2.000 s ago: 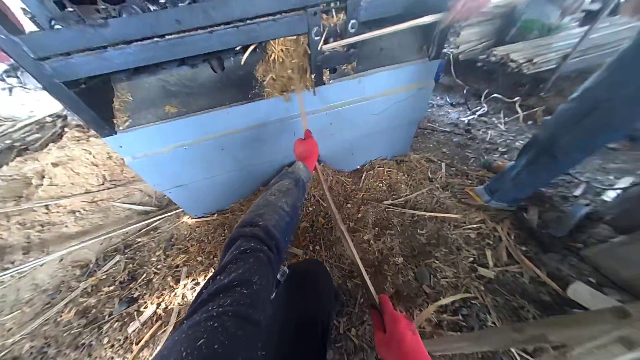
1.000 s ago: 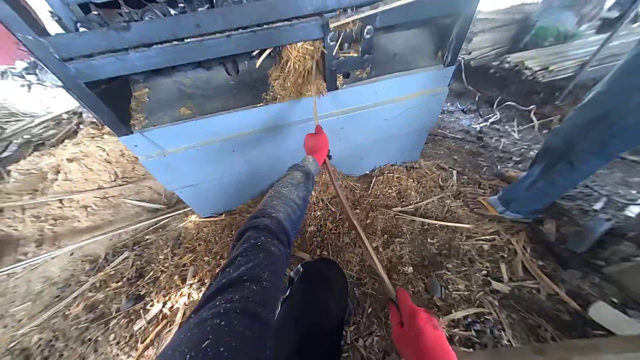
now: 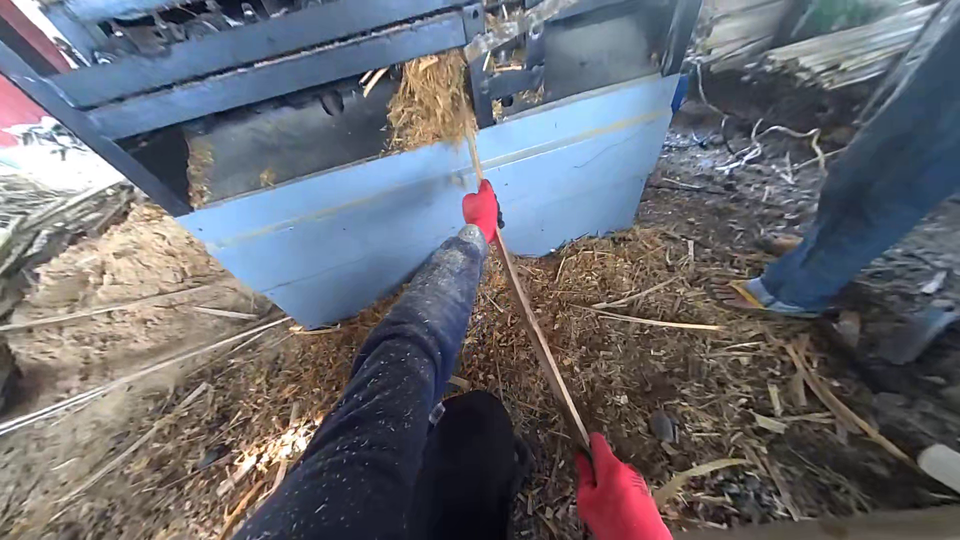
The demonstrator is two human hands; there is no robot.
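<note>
Both hands wear red gloves and grip one long thin wooden strip (image 3: pixel 534 322). My left hand (image 3: pixel 481 210), arm stretched forward, closes on its upper part in front of the blue metal panel (image 3: pixel 360 225) of a machine. Lower and to the right, my right hand (image 3: pixel 616 487) holds the strip near its lower end. The strip's far tip reaches a clump of brown plant fibre and shavings (image 3: pixel 431 97) that hangs over the panel's top edge, beneath the dark blue frame bars (image 3: pixel 300 75). The tip itself is hidden in the clump.
Shavings and splinters (image 3: pixel 637 367) cover the ground, with long strips (image 3: pixel 142 369) at the left. A person's leg in blue trousers (image 3: pixel 862 187) with a sandalled foot stands at the right. Behind it lie a pale cable (image 3: pixel 780 131) and stacked strips (image 3: pixel 862 45).
A pale strip that crossed the frame's upper right earlier now appears blurred near the clump's top. Both hands keep their grip on the wooden strip.
</note>
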